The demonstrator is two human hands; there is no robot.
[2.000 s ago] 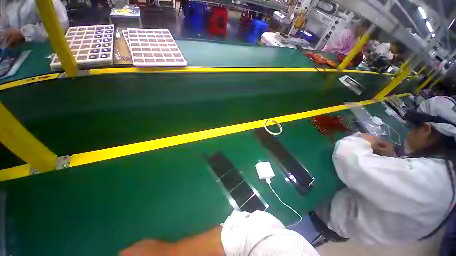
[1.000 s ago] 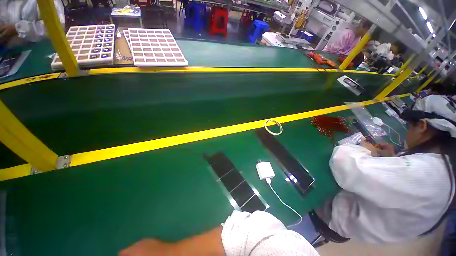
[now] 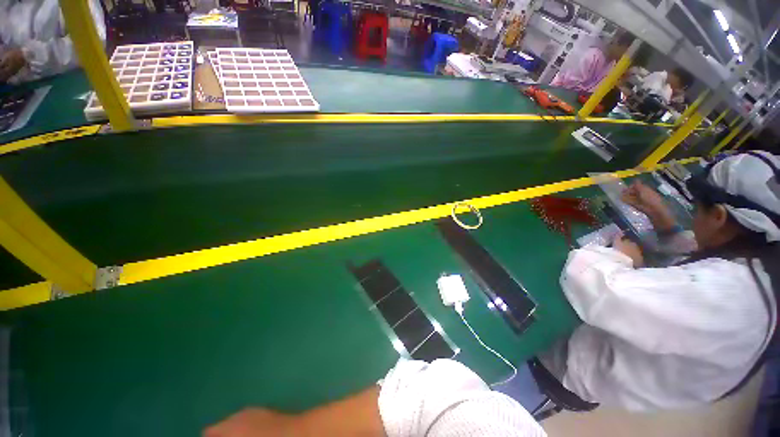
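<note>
My right hand is at the bottom edge, left of centre, cut off by the frame; its fingers are hidden. The forearm runs right into a white sleeve. My left hand is not in view. A dark strip divided into rectangles lies on the green bench just beyond the sleeve. A longer, glossier dark strip lies to its right. Between them is a white power adapter with a thin white cable curving toward the sleeve.
A yellow rail borders the conveyor belt. A pale ring touches the rail. Red wires lie farther right, near a seated neighbour. White grid trays stand across the belt. A flat unit lies on the belt.
The neighbour has raised one hand forward over their work. The flat unit on the belt has shifted slightly left. My forearm has not visibly moved.
</note>
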